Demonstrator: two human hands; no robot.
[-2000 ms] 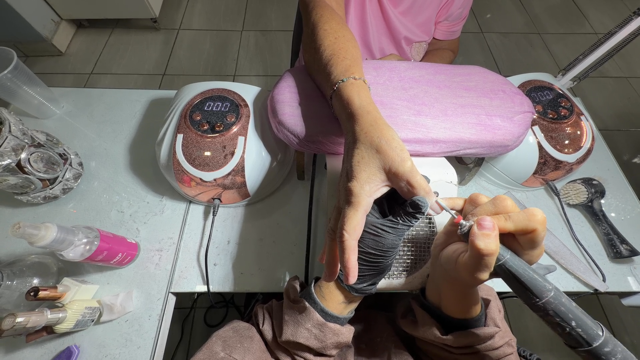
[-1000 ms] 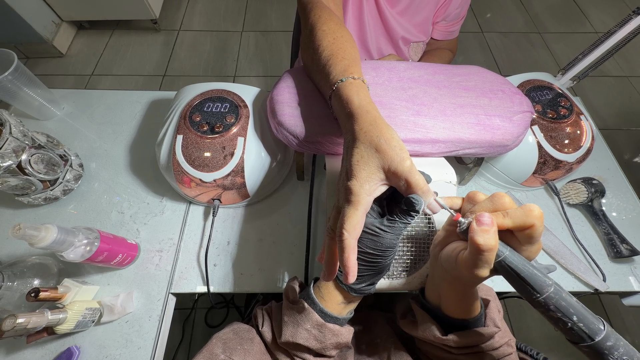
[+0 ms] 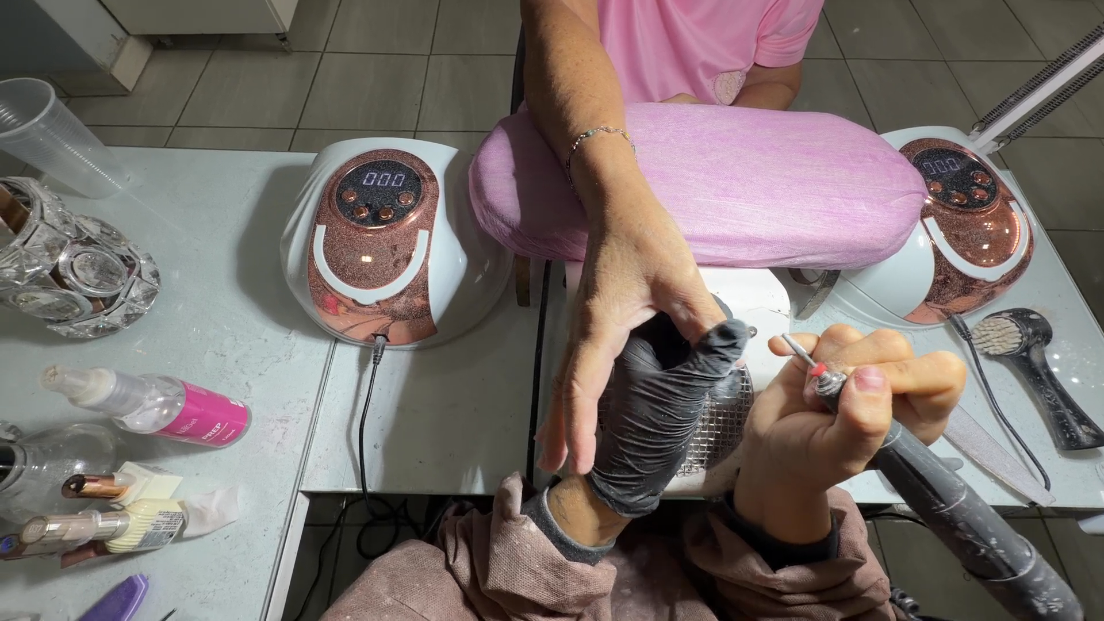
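My left hand (image 3: 668, 405), in a black glove, holds the thumb of another person's hand (image 3: 634, 267), which reaches over a pink cushioned armrest (image 3: 733, 185). Bare, my right hand (image 3: 845, 414) grips an electric nail drill (image 3: 957, 509) near its tip. The drill's metal bit (image 3: 798, 348), with a red band, points up and left, and a gap separates it from the held thumb. Under my left hand lies a white dust collector (image 3: 750, 297) with a metal mesh, partly hidden.
White and rose nail lamps (image 3: 379, 250) (image 3: 966, 224) flank the armrest. At right lie a dust brush (image 3: 1039, 375) and a nail file (image 3: 1000, 457). A spray bottle (image 3: 155, 404), small bottles (image 3: 112, 526), a clear plastic cup (image 3: 52, 138) and a faceted glass holder (image 3: 78, 267) stand at left.
The drill bit has moved away from the other person's thumb, toward the right. My gloved thumb and fingers have shifted around that thumb. The drill remains in my right hand.
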